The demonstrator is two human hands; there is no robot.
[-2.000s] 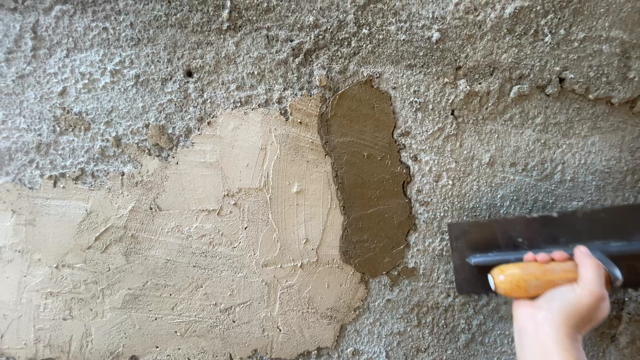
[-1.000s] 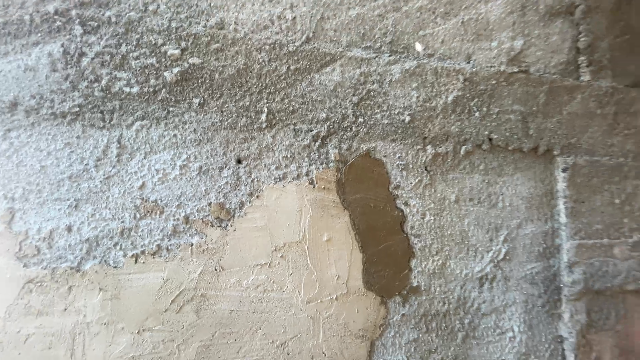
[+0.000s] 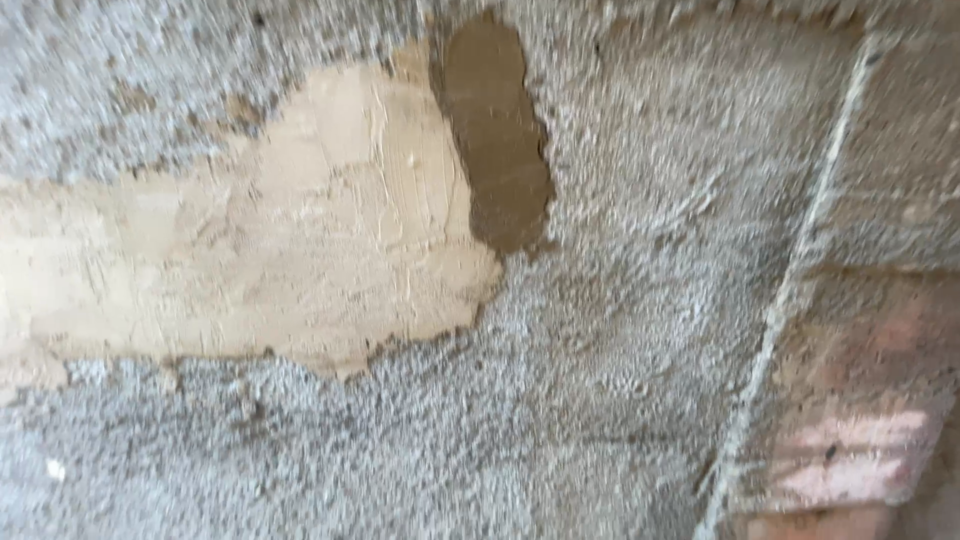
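Note:
Neither my left hand nor my right hand shows in the head view now, and no tool is in sight. A rough grey wall (image 3: 637, 315) fills the view. Across its left and middle runs a broad patch of pale beige plaster (image 3: 285, 240) with trowel ridges and a ragged edge. A narrow, upright patch of dark brown, wet-looking plaster (image 3: 499, 135) touches the beige patch's upper right edge. The picture is somewhat blurred.
Toward the right, a slanting pale ridge (image 3: 799, 262) divides the rough grey surface from bare reddish brickwork (image 3: 847, 450). Small brown spots (image 3: 240, 109) show in the grey surface above the beige plaster.
Two seconds ago my right hand held a steel trowel with a wooden handle at the lower right; hand and trowel are out of view now. The view has shifted.

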